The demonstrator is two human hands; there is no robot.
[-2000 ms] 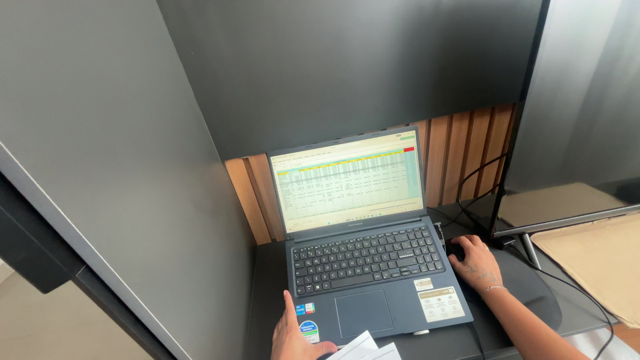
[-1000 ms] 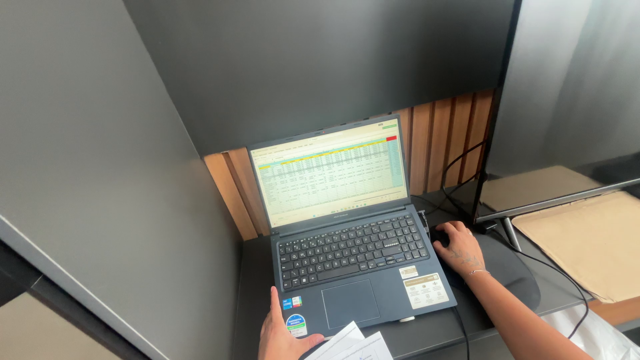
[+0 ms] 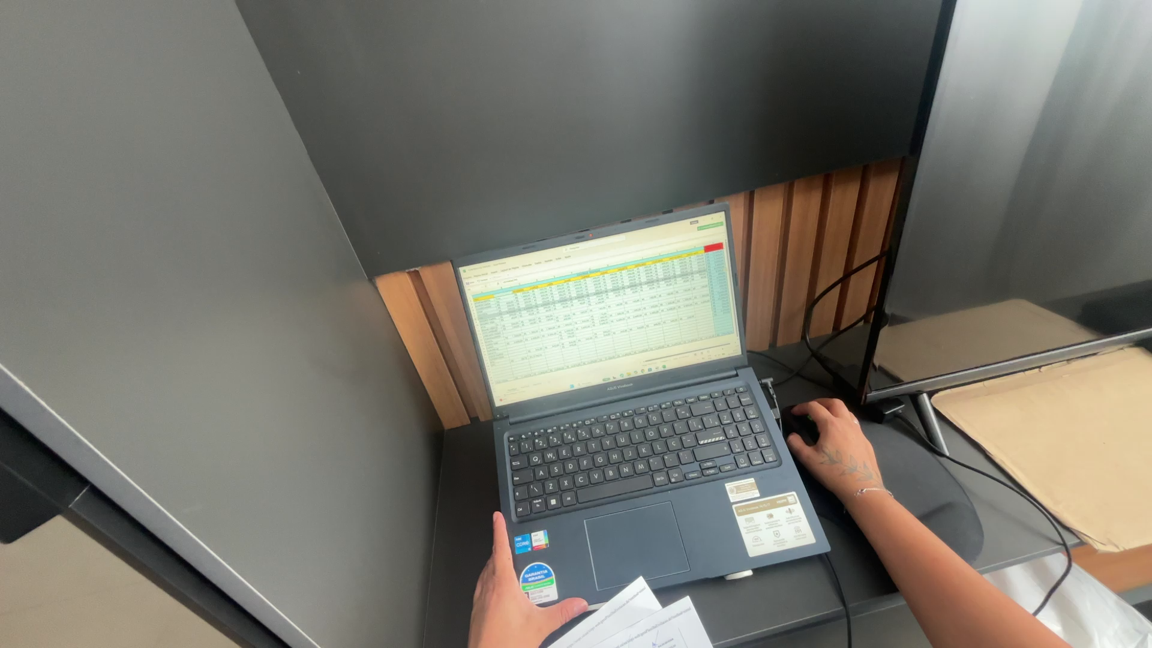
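A dark blue laptop (image 3: 630, 504) stands unfolded on a dark desk, its screen (image 3: 603, 310) showing a spreadsheet with yellow and red cells. My left hand (image 3: 515, 594) rests at the laptop's front left corner, thumb on the front edge and fingers along the side. Beside that thumb lie white printed papers (image 3: 652, 625), cut off by the bottom of the view; whether the hand touches them I cannot tell. My right hand (image 3: 832, 445) lies over a black computer mouse (image 3: 801, 425) on a dark mouse pad (image 3: 936, 504), right of the keyboard.
A flat-screen display (image 3: 1026, 162) stands at the right on a metal leg, with a brown paper envelope (image 3: 1062, 432) before it. Black cables (image 3: 814, 315) run behind the mouse and over the desk edge. A grey panel (image 3: 180, 270) borders the left; wooden slats (image 3: 783, 261) stand behind.
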